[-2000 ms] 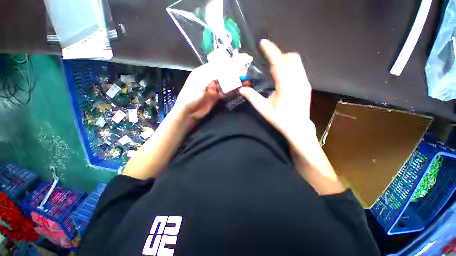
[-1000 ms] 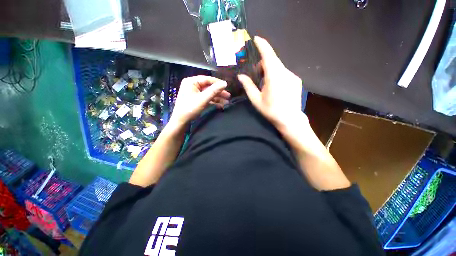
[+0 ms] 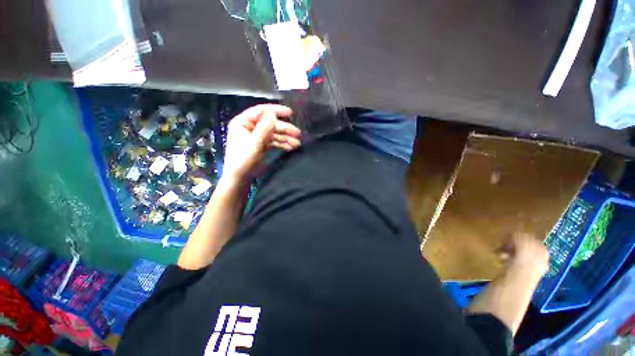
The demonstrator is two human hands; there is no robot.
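A plush doll (image 3: 312, 52) with green hair lies inside a clear plastic bag (image 3: 327, 111) at the table's near edge. A white hang tag (image 3: 285, 55) covers part of the doll. The bag's lower end hangs over the edge toward my lap. My left hand (image 3: 254, 139) is beside that end, fingers curled; whether they pinch the bag is unclear. My right hand (image 3: 526, 254) is blurred, over the lower right of the open cardboard box (image 3: 515, 188), fingers bent; I cannot tell whether it holds anything.
A stack of empty bags (image 3: 97, 42) lies at the table's left. A blue crate (image 3: 101, 156) of bagged dolls stands below it. A white strip (image 3: 571, 49) and a crumpled bluish plastic bag (image 3: 616, 76) lie at the right. Another blue crate (image 3: 567, 299) stands beyond the box.
My right hand has left the bagged doll and moved down and right over the cardboard box. My left hand has stayed by the bag's lower end. The doll and bag remain at the table edge.
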